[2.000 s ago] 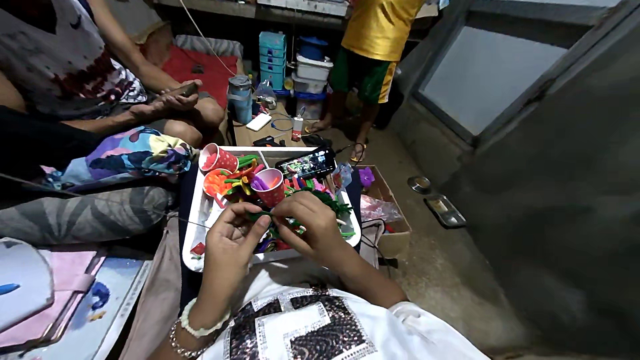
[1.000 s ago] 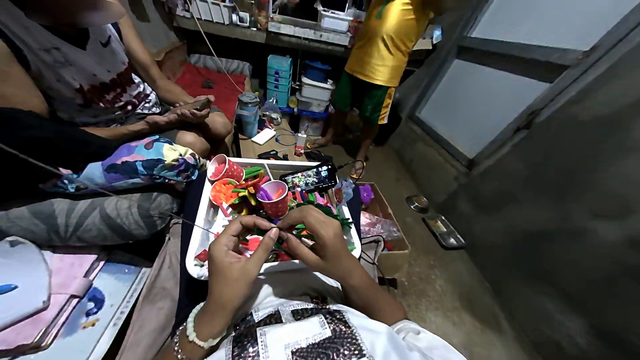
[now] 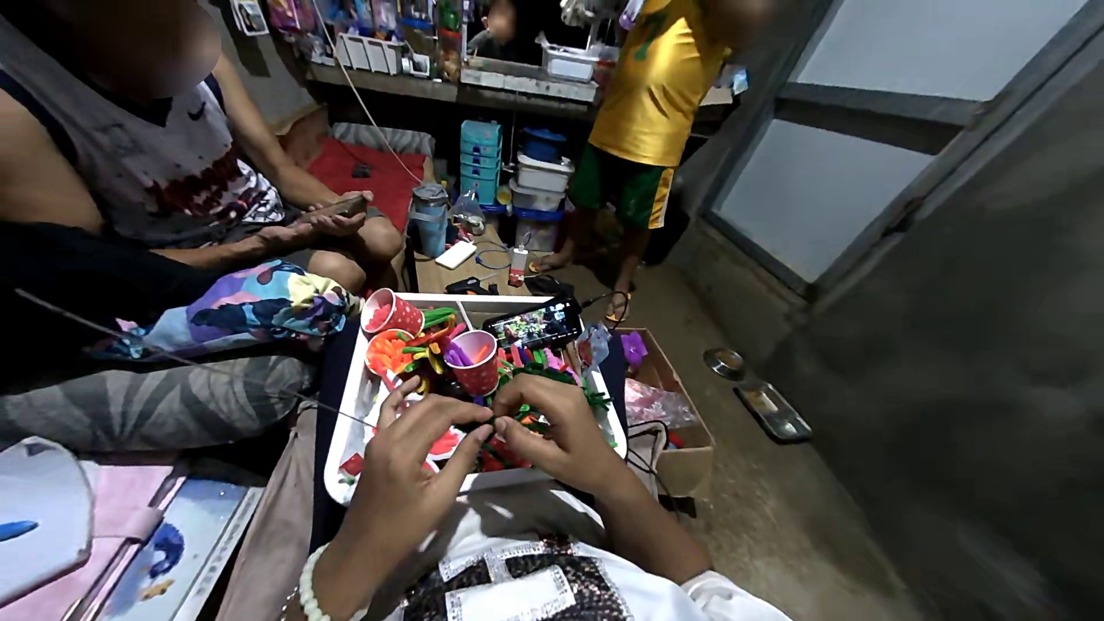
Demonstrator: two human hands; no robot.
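Over a white tray (image 3: 338, 470), my left hand (image 3: 414, 461) and my right hand (image 3: 561, 431) meet fingertip to fingertip, pinching something small and dark that the fingers mostly hide. A thin dark wire-like line runs leftward from near my left hand. In the tray are a dotted paper cup with purple and orange pieces (image 3: 476, 373), a cup with red pieces (image 3: 392, 315) and a cup with orange pieces (image 3: 390, 352). Bright fuzzy craft stems (image 3: 438, 332) lie between them. A smartphone (image 3: 535, 324) with a lit screen leans at the tray's back right.
A person in a sleeveless jersey (image 3: 172, 164) sits at left, holding a phone. Another person in a yellow shirt (image 3: 660, 86) stands behind. A cardboard box (image 3: 694, 483) is right of the tray; metal trays (image 3: 772, 412) lie on the floor. Left are a patterned cushion (image 3: 155, 405) and a pink folder (image 3: 125, 492).
The view has tilted up somewhat. My hands stay together over the tray, and the fingers of my left hand are more spread than a second ago.
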